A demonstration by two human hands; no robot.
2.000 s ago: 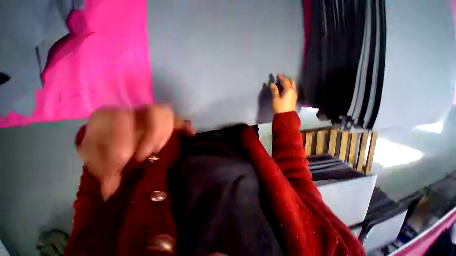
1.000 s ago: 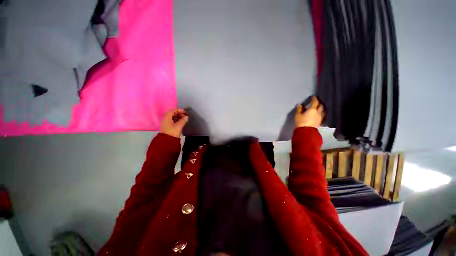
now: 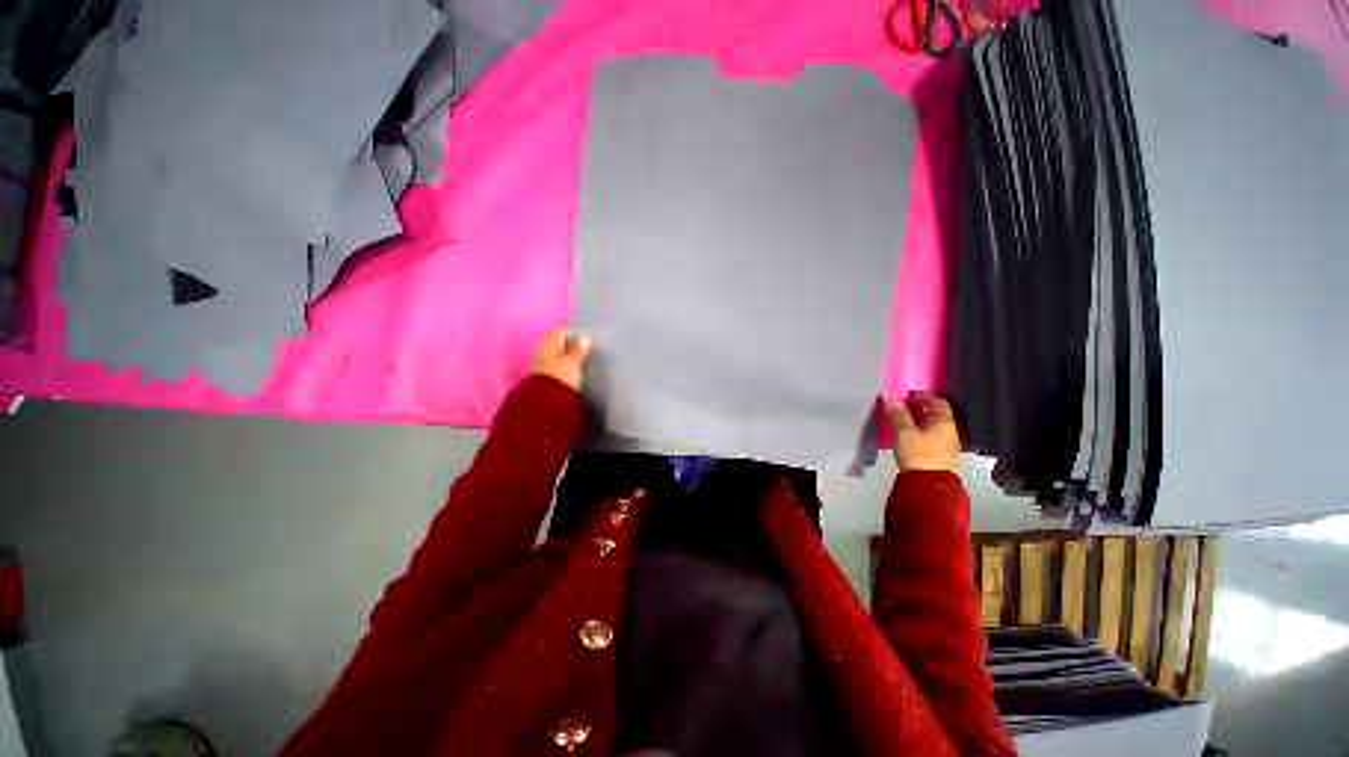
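A grey cut panel [image 3: 740, 252] with a notched far edge lies on the pink table cover [image 3: 488, 192] in front of me, its near edge at the table's edge. My left hand [image 3: 562, 360] is at its near left corner, with the fingertips closed on its edge. My right hand [image 3: 923, 432] is at the near right corner, beside the panel stack. Its fingers are bent and I cannot tell whether they grip the panel. The panel stack [image 3: 1243, 281] stands at the right, with dark fanned edges towards the panel.
Loose grey pieces [image 3: 222, 178] with ragged edges lie at the left. Scissors with looped handles [image 3: 925, 25] lie at the far edge, beside the stack. A wooden pallet [image 3: 1095, 580] and a floor stack of panels [image 3: 1065, 673] are below at the right.
My left hand has come from near my chest to the panel's left corner. The view has shifted, so the panel's far edge and the scissors now show. My right hand stays near the right corner.
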